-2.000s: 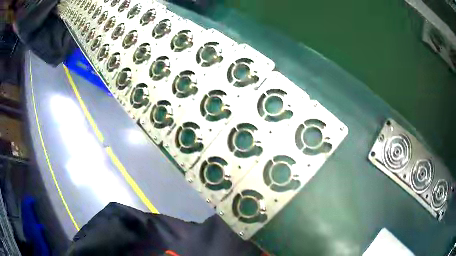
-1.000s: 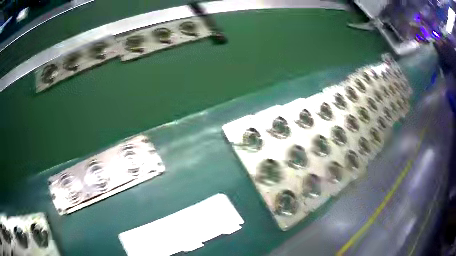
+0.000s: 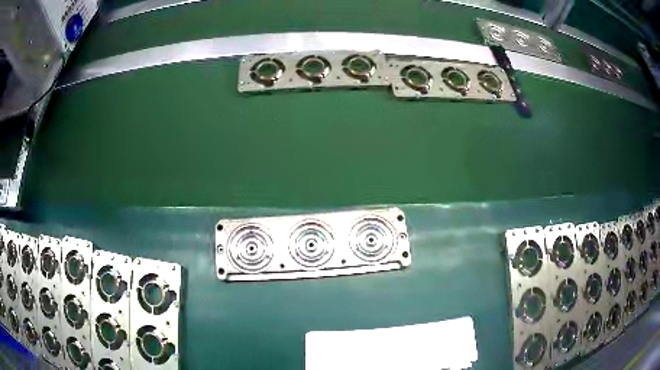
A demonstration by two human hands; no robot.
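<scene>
No hand shows in the head view. A three-disc plate (image 3: 312, 243) lies singly on the green bench (image 3: 246, 318), its three closed concentric discs facing up. A plain white notched sheet (image 3: 391, 348) lies nearer to me, cut off by the bottom edge. Three-hole plates stand in a row at the right (image 3: 550, 289), placed side by side and running out of view. Another row of three-hole plates (image 3: 157, 314) lies at the left, also cut off by the picture's edge.
Two three-hole plates (image 3: 312, 70) lie end to end along a metal rail (image 3: 174, 52) across the green belt. A black bar (image 3: 511, 78) crosses the rail at their right end. A three-disc plate (image 3: 519, 37) lies beyond the rail. A pale housing (image 3: 32, 58) is at upper left.
The view has swung from the right-hand plate rows to face the belt, centring the three-disc plate. The left row shows more. A dark sleeve or cloth seen at first is out of view.
</scene>
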